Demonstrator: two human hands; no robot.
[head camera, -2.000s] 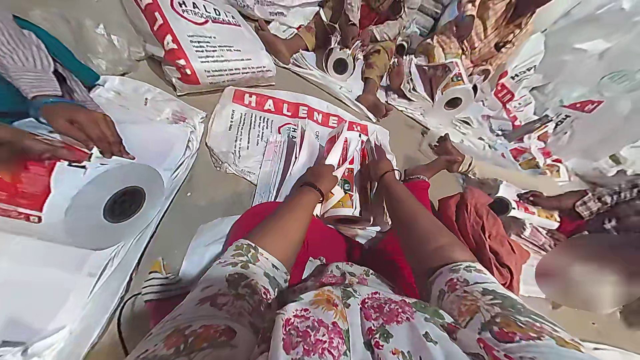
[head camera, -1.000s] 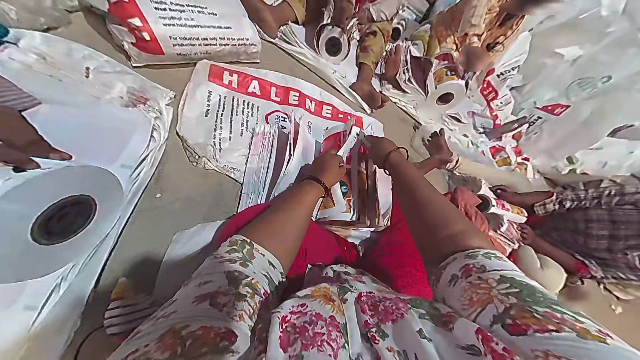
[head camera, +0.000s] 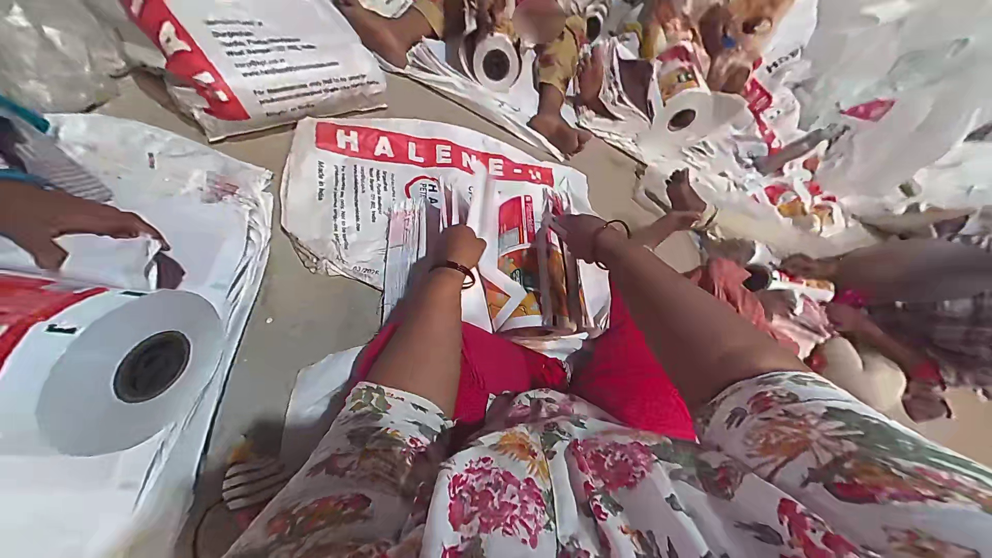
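Between my knees lies a bundle of printed plastic film (head camera: 518, 256) with red, white and orange print, partly folded into strips. My left hand (head camera: 460, 249), with dark bangles at the wrist, is closed on a white strip of film (head camera: 487, 203) that stands up beside its fingers. My right hand (head camera: 580, 235) rests at the right edge of the bundle, its fingers on the folded layers; whether it grips them is unclear. Under the bundle is a flat white woven sack (head camera: 333, 209) with a red band. A stack of film strips (head camera: 404, 248) lies left of my left hand.
At left, a person's hand (head camera: 85, 221) holds white film behind a large film roll (head camera: 128, 372) on a white sheet. Another printed sack (head camera: 271, 62) lies beyond. Other people sit ahead and at right among film rolls (head camera: 496, 63) and loose plastic. My floral clothing fills the near side.
My hands have moved apart, with the right hand now at the bundle's right edge. More of the printed film between them shows than one second ago. The view has shifted somewhat.
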